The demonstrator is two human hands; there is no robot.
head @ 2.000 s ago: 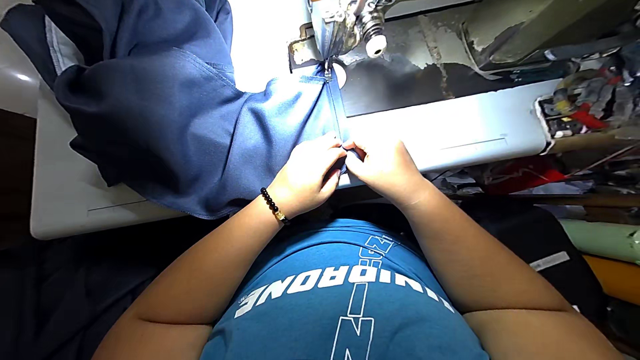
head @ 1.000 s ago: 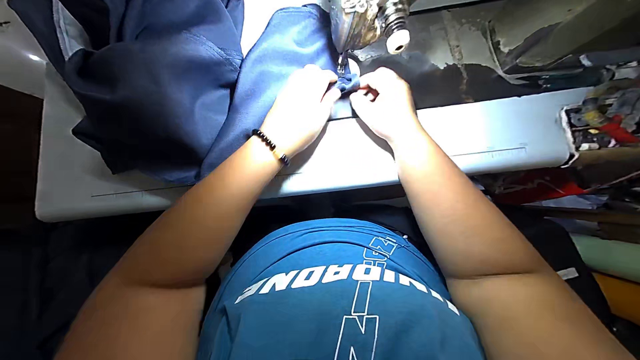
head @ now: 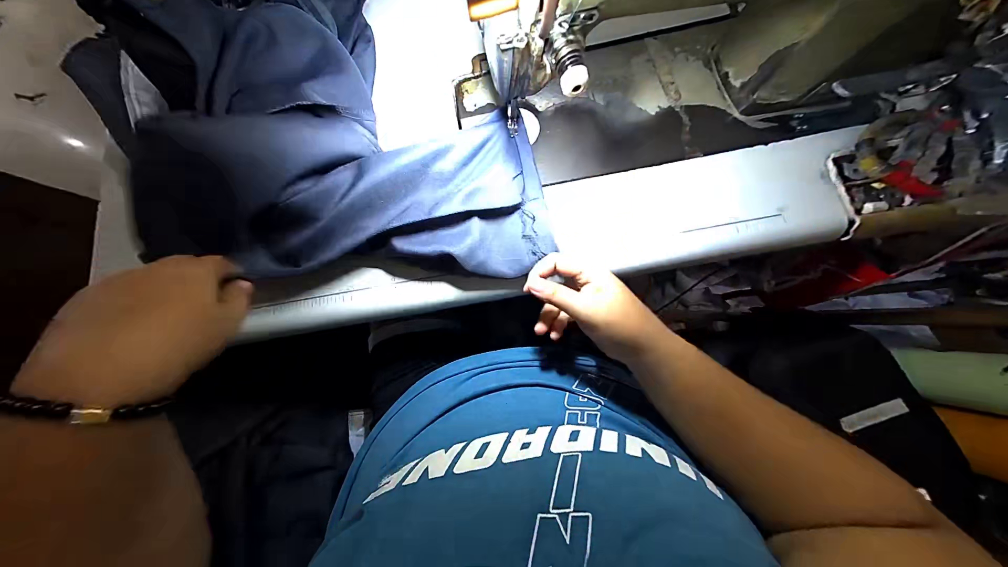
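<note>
Navy blue fabric (head: 441, 185) lies over the left part of the sewing table, and its folded edge passes beneath the presser foot (head: 513, 122) of a sewing machine (head: 524, 55). Frayed threads show along the seam near its lower right corner. My left hand (head: 146, 323), with a beaded bracelet on the wrist, is at the fabric's lower left edge, blurred; whether its fingers grip the cloth is not clear. My right hand (head: 579, 295) is at the fabric's lower right corner, thumb and forefinger close together on or beside it; a firm hold cannot be made out.
The pale table edge (head: 709, 213) with ruler marks runs across in front of me. Scraps and odds and ends (head: 913, 173) crowd the right side. Dark cloth (head: 276, 465) hangs below the table at left, and a green roll (head: 953, 378) lies at far right.
My left hand has moved from beside the presser foot out to the far left. My right hand has come down from the foot toward the table's front edge. More fabric is spread in front of the foot.
</note>
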